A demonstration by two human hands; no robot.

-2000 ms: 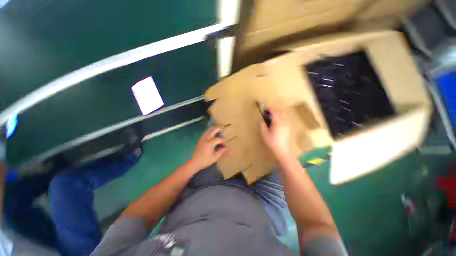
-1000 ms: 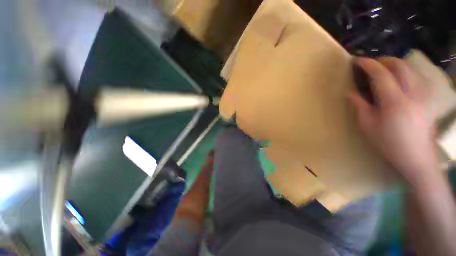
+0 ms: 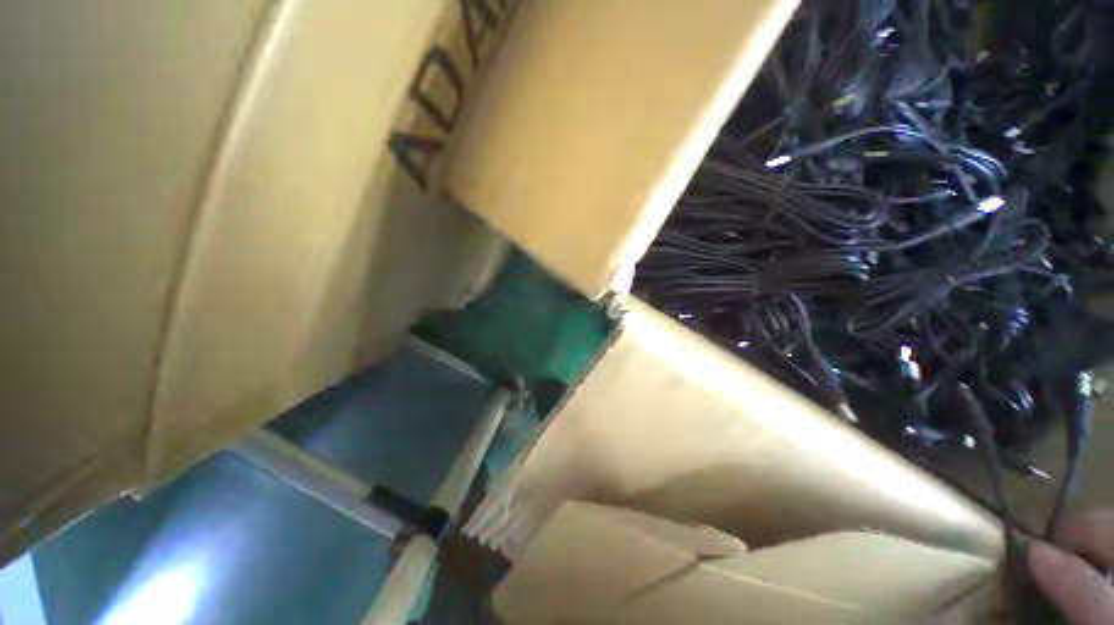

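Note:
My right hand (image 3: 1077, 564) is at the lower right, cut off by the frame's edge. Its fingers are closed on a black cable (image 3: 1020, 571) at the carton's near wall, and cord strands rise from it towards the heap. A heap of black looped cables (image 3: 904, 232) with shiny tips fills the open carton. The notched die-cut cardboard (image 3: 733, 580) lies below the carton flap (image 3: 684, 427). My left hand is not in view.
Another brown flap (image 3: 586, 122) stands at the top centre. A large brown carton (image 3: 281, 244) with black printed letters fills the left. A pale pipe frame with a black joint (image 3: 422, 523) and a green bench surface (image 3: 244, 549) show at lower left.
The view has moved in close over the open carton and its cables. My right hand is now at the lower right edge. The die-cut cardboard shows only at the bottom.

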